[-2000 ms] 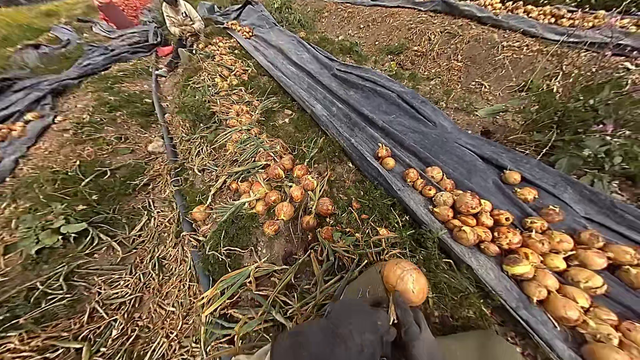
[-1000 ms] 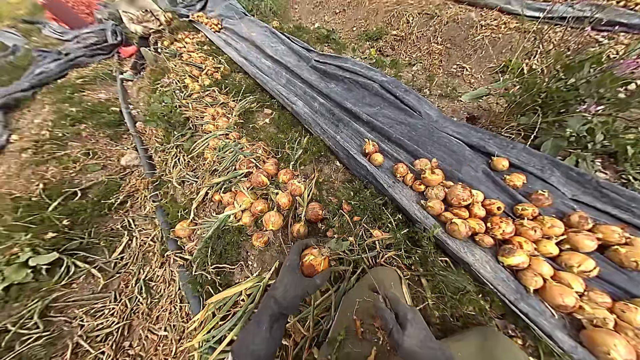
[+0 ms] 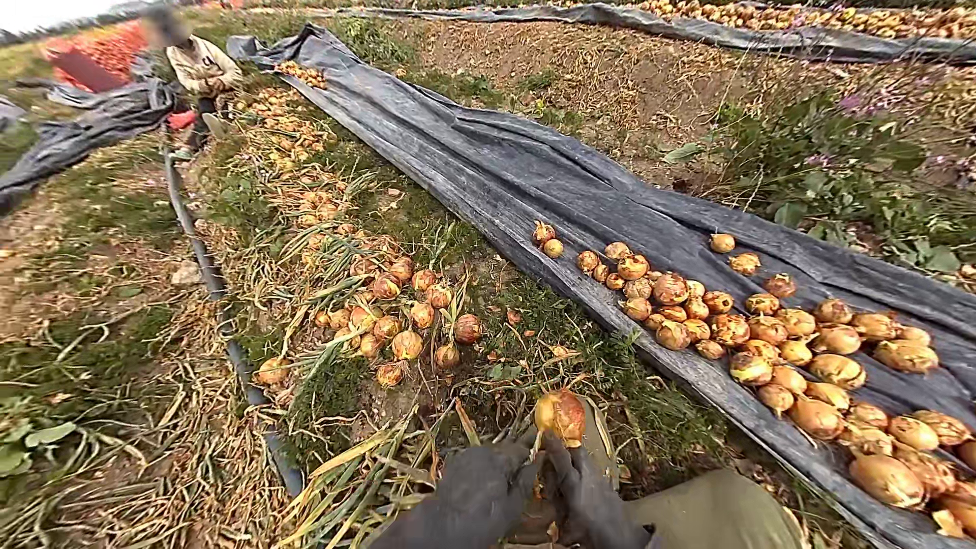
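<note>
Both of my hands wear dark gloves and meet at the bottom centre, over my knees. An onion [image 3: 561,416] with brown, partly peeled skin stands up from between their fingers. My right hand [image 3: 591,488] grips its underside. My left hand [image 3: 484,484] is blurred and pressed close beside it, at the stem end; whether it grips the onion or its stem is hidden. Ahead on the ground lies a pile of onions [image 3: 407,345] with green and dry tops attached. Many trimmed onions [image 3: 816,418] rest on the black fabric sheet [image 3: 488,164] to my right.
A dark hose [image 3: 204,263] runs along the ground at left. Dry onion leaves [image 3: 168,457] litter the soil. Another person [image 3: 200,69] sits at the upper left near red sacks [image 3: 103,57]. Leafy weeds [image 3: 823,164] grow beyond the sheet, and more onions [image 3: 808,19] lie far off.
Two seconds ago an onion was between my hands. One second ago my left hand held an onion apart from my right; now the hands are together around an onion.
</note>
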